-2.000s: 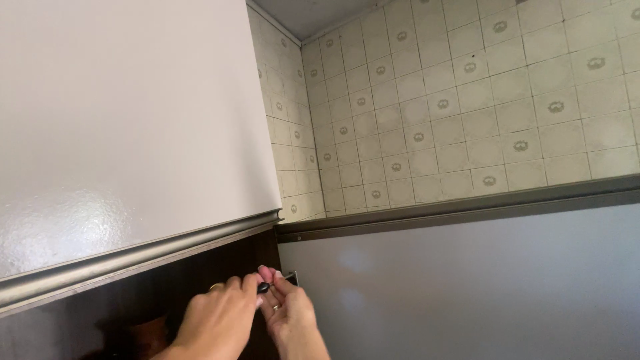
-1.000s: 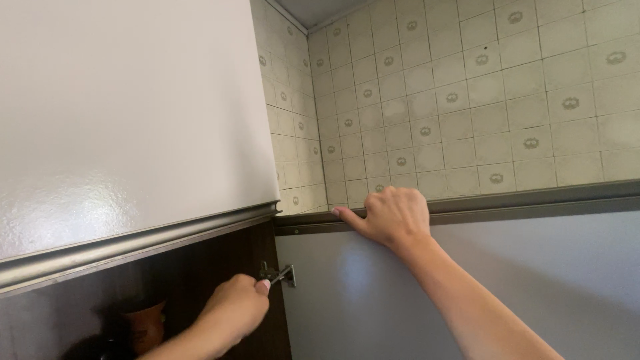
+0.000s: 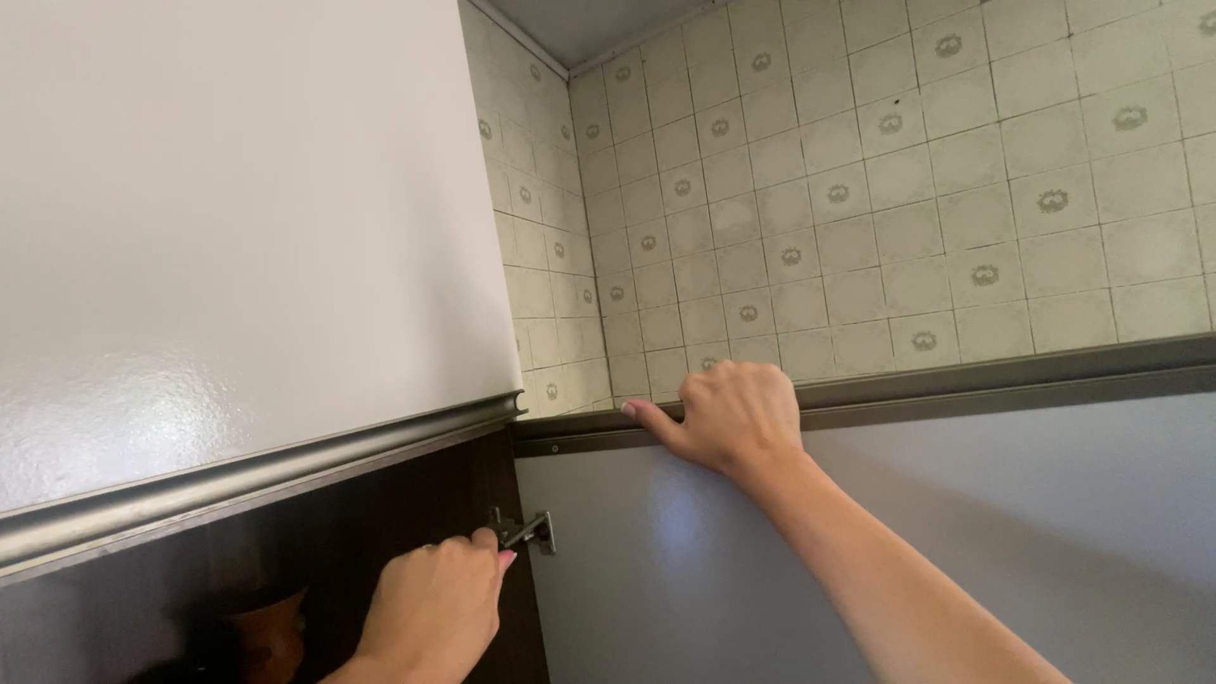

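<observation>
My left hand (image 3: 437, 594) is at the cabinet opening, its fingertips closed around something at the metal hinge (image 3: 532, 532); the fingers hide what it pinches. The hinge joins the dark cabinet side panel to the pale cabinet door (image 3: 684, 570). My right hand (image 3: 746, 418) is curled over the dark metal edge profile (image 3: 950, 385) along the top of that door, with the thumb extended to the left along the profile.
A glossy white cabinet door (image 3: 237, 237) with a metal handle rail (image 3: 266, 475) fills the upper left. Inside the dark cabinet stands a reddish-brown vessel (image 3: 271, 636). Patterned wall tiles (image 3: 855, 190) lie behind.
Two seconds ago both hands were together near the hinge, with a small black thing between them. My right hand has moved up and right onto the door's top edge; my left hand remains near the hinge.
</observation>
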